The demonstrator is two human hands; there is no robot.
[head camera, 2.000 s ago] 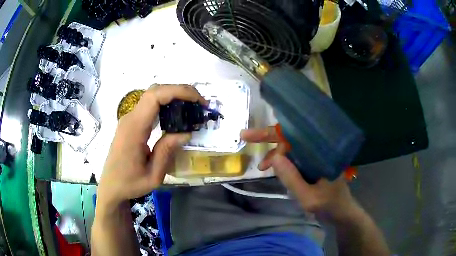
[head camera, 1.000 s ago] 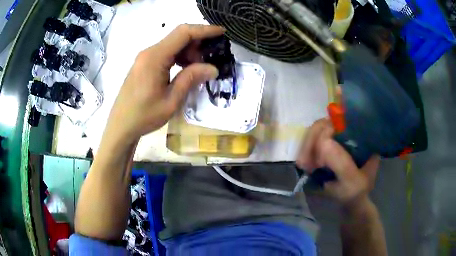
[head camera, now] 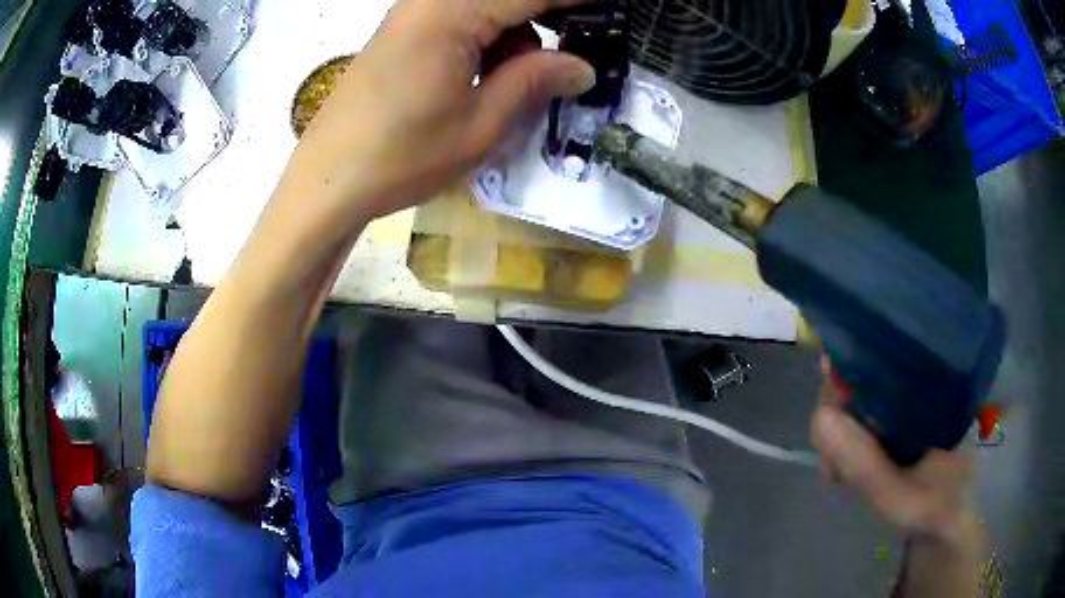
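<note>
My left hand (head camera: 467, 105) holds the black component (head camera: 593, 53) by its side above the white cover (head camera: 561, 201). Its dark lead wires reach down to the contacts at the cover's centre. The cover lies on the taped yellow-brown holding block (head camera: 526, 266). My right hand (head camera: 888, 467) grips the dark teal soldering gun (head camera: 882, 310) by its handle. The gun's scorched metal barrel points left, its tip at the contacts near the cover's centre. Whether the tip touches them I cannot tell.
Soldered assemblies (head camera: 146, 117) lie at the upper left. The flux tin (head camera: 318, 94) is partly behind my left arm. The fan (head camera: 730, 41) and cream cup (head camera: 850, 29) stand at the back. A pale power cord (head camera: 619, 403) hangs past the bench edge. Blue crates are below left and far right.
The gun's barrel has swung down from beside the fan to the cover's centre. The bench sits higher in view. My left hand still holds the component over the cover.
</note>
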